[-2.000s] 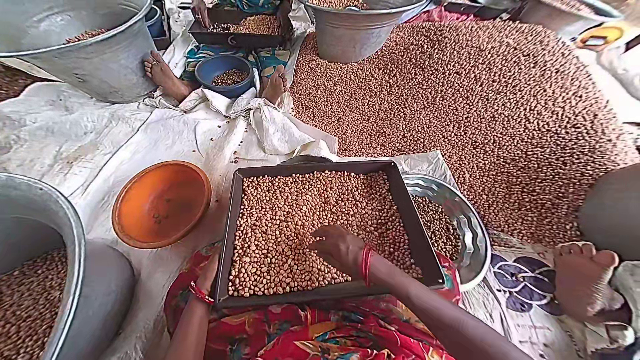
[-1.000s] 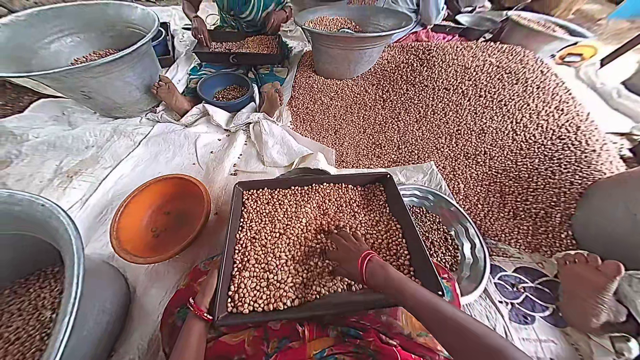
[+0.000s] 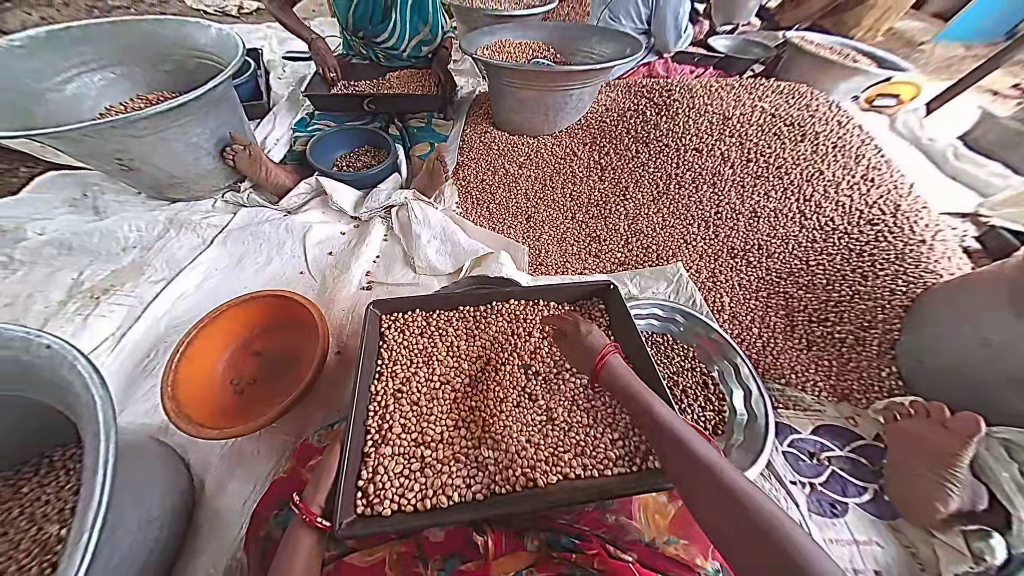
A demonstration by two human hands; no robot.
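Note:
A dark rectangular tray (image 3: 512, 500) filled with light brown nuts or seeds (image 3: 480, 400) rests on my lap over red patterned cloth. My right hand (image 3: 578, 340) touches the nuts near the tray's far right part, with its fingers bent downward; whether it grips any is hidden. At the tray's left side is my left hand (image 3: 326, 472), its fingers mostly hidden by the tray wall. A shiny metal basin (image 3: 748, 384) with darker nuts sits just right of the tray, partly under it. An orange bowl (image 3: 240, 364) with a few bits inside lies to the left.
Large metal tubs stand at near left (image 3: 100, 432), far left (image 3: 160, 152) and far centre (image 3: 536, 96). A big heap of nuts (image 3: 704, 200) spreads at the right. Across from me a person sorts at a tray (image 3: 376, 102) behind a blue bowl (image 3: 352, 180). A bare foot (image 3: 932, 460) is at right.
My right hand has moved from the middle of the tray toward its far right part. My left hand stays at the tray's left side.

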